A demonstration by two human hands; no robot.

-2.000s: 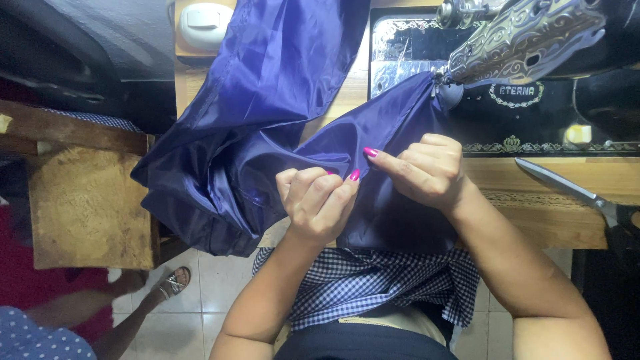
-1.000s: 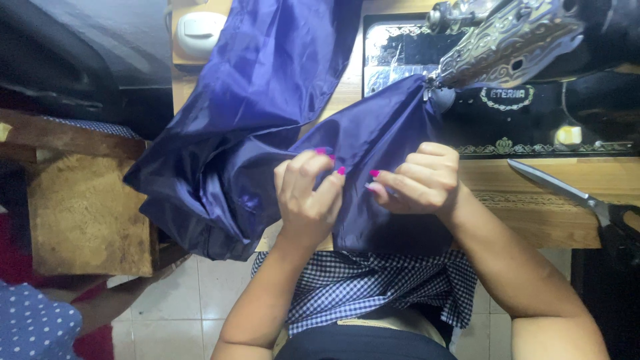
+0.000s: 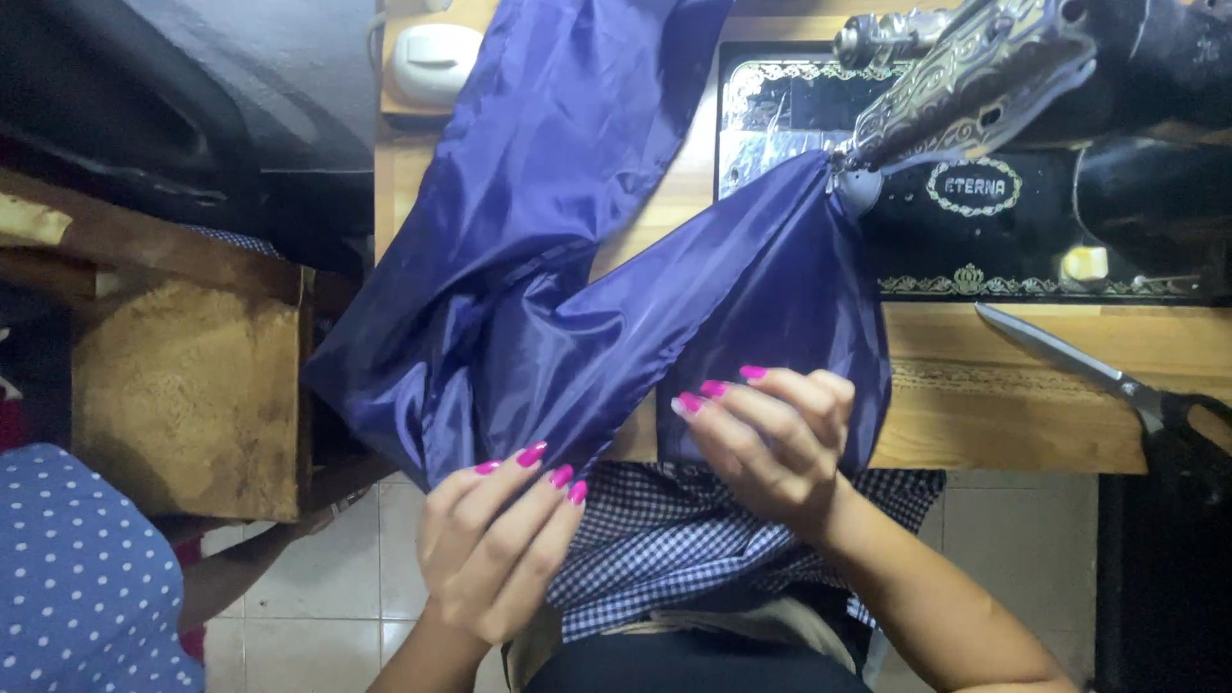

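Note:
A long piece of shiny dark blue fabric (image 3: 568, 279) drapes over the wooden sewing table, one corner caught under the presser foot of a black Eterna sewing machine (image 3: 982, 231). My left hand (image 3: 505, 539) lies at the fabric's lower edge, fingers apart and fingertips against or just over the cloth; whether it pinches any is unclear. My right hand (image 3: 780, 443) is over the part of the fabric below the machine, its fingers curled; its thumb is hidden, so a hold on the cloth cannot be made out.
Black-handled scissors (image 3: 1078, 356) lie at the table's right front edge. A white plastic device (image 3: 435, 65) stands at the back left. A worn wooden stool or bench (image 3: 188, 404) is on the left, beside a person in blue dotted clothing (image 3: 82, 577). Checkered cloth (image 3: 664, 558) covers my lap.
Both hands have moved apart and nearer to me; before, they were close together at the middle of the fabric. A fold edge of the cloth now runs diagonally between them.

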